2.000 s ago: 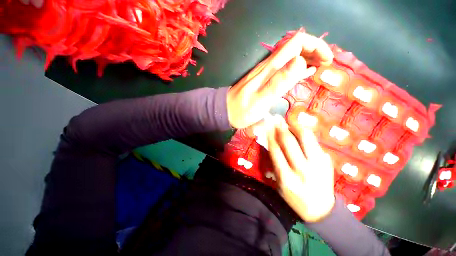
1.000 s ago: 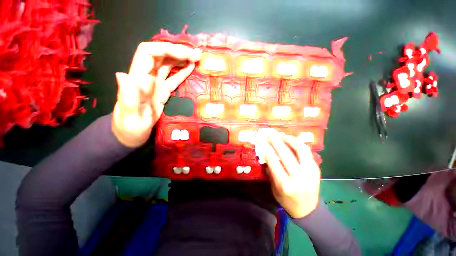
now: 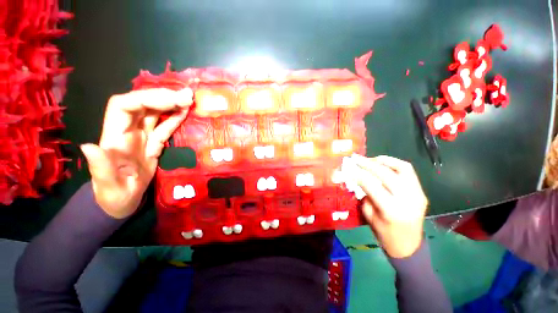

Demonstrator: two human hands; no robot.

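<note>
A red moulded sheet [image 3: 257,165] with rows of white two-lobed spots and a ragged edge lies at the table's near edge. Two dark part-shaped openings show at its left. My left hand [image 3: 137,137] is at the sheet's upper left corner, thumb and index finger pinched on its edge, other fingers apart. My right hand [image 3: 394,195] is at the sheet's right edge, its fingertips closed on a small white wad [image 3: 353,174] over a spot there. The wad hides part of the sheet.
A shaggy red pile of sheets [image 3: 30,98] stands at the left. Black tweezers [image 3: 424,131] lie right of the sheet, beside a cluster of red parts with white spots [image 3: 465,85]. A person's sleeve [image 3: 529,229] shows at the lower right. A blue bin [image 3: 339,278] is below the table.
The view has turned and shifted, so the sheet now looks level. My right hand with the white wad has moved from the sheet's lower left to its right edge. My left hand stays at the upper left.
</note>
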